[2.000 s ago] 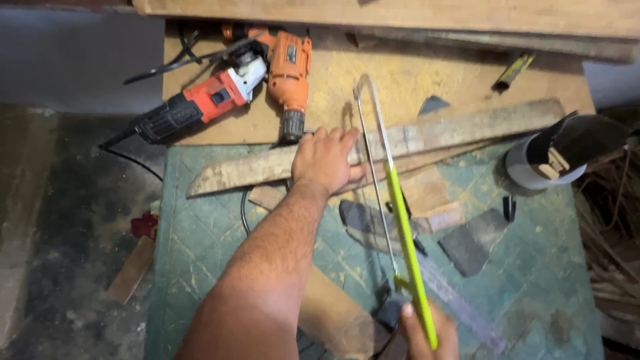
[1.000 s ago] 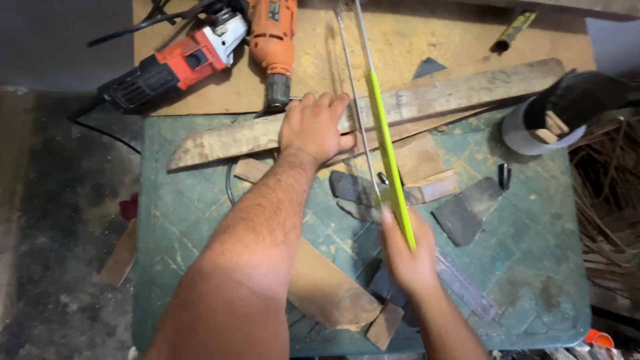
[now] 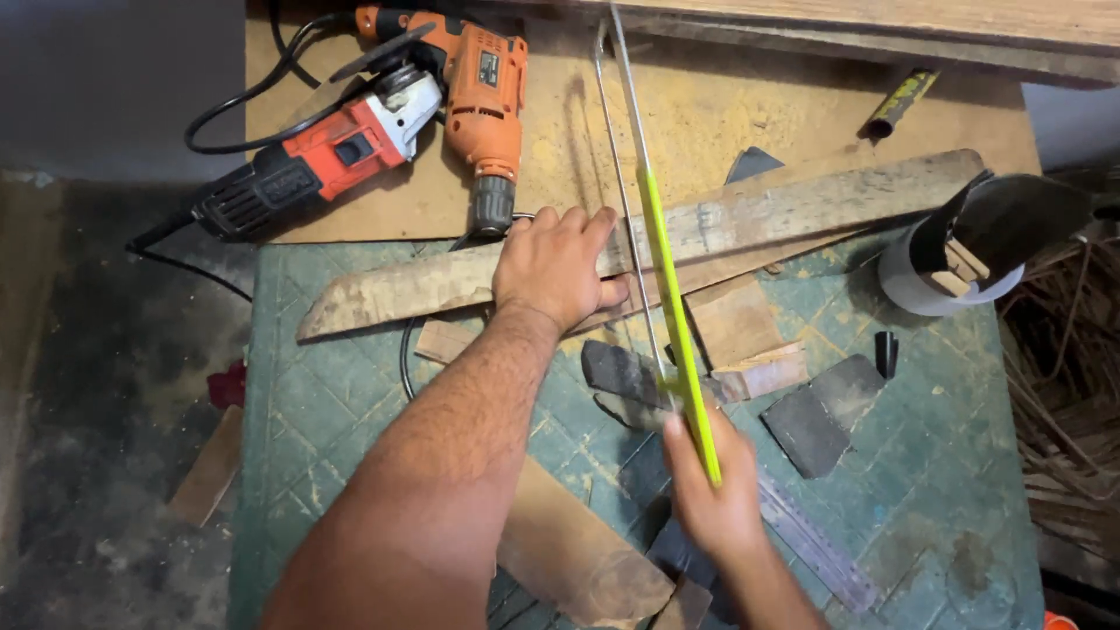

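Note:
A long, weathered wooden board (image 3: 770, 214) lies at a slant across the table, its left end cut at an angle. My left hand (image 3: 556, 267) presses down on it left of the middle, fingers over its top face and thumb at its near edge. In my right hand (image 3: 717, 481) is the handle of a hacksaw (image 3: 669, 289) with a lime-green and bare metal frame. The saw points away from me, its thin blade crossing the board just right of my left hand. Whether the blade has cut into the wood cannot be told.
An angle grinder (image 3: 306, 171) and an orange power drill (image 3: 486, 114) lie at the back left. Sandpaper pieces (image 3: 822, 416), wood offcuts (image 3: 735, 324), a clear ruler (image 3: 814, 542) and a wooden strip (image 3: 577, 551) lie nearer. A white tub (image 3: 919, 280) stands at right.
The hacksaw and my right hand have moved forward since two seconds ago, so the green part of the frame now reaches across the board. My left hand has stayed on the board.

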